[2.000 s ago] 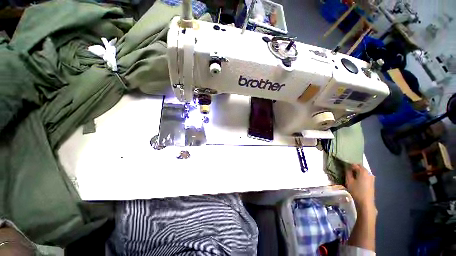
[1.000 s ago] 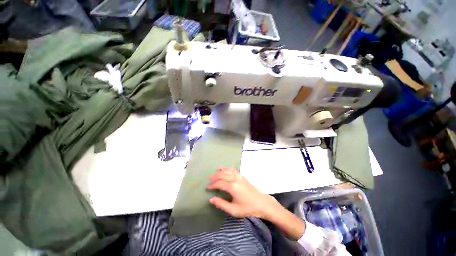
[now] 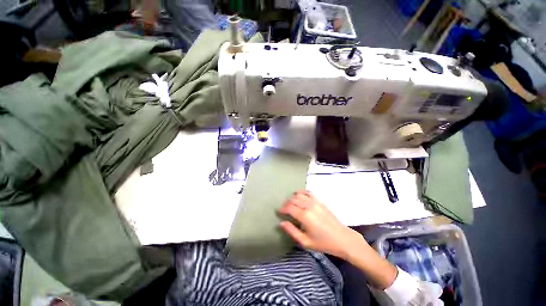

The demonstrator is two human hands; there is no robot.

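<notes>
A flat green cut panel (image 3: 266, 197) lies from beside the lit presser foot (image 3: 254, 146), over the front table edge, onto the striped lap. My right hand (image 3: 308, 221) rests on the panel's right side, fingers slightly bent and apart, not pinching it. At the bottom left edge only a small blurred bit of what looks like my left hand or sleeve (image 3: 60, 300) shows; its fingers are hidden. The large green garment heap (image 3: 78, 155), bunched by a white tie (image 3: 157, 89), lies left of the needle.
The white brother machine head (image 3: 359, 89) spans the table. A phone (image 3: 331, 140) lies under its arm, dark snips (image 3: 388, 182) to the right. Stacked green panels (image 3: 448, 179) hang at the right table edge. A plastic bin (image 3: 470, 257) with checked cloth stands front right.
My right hand has come from the right-hand stack to the middle, and a green panel now lies beside the needle. Since one second ago, hand and panel have barely moved; the view has shifted.
</notes>
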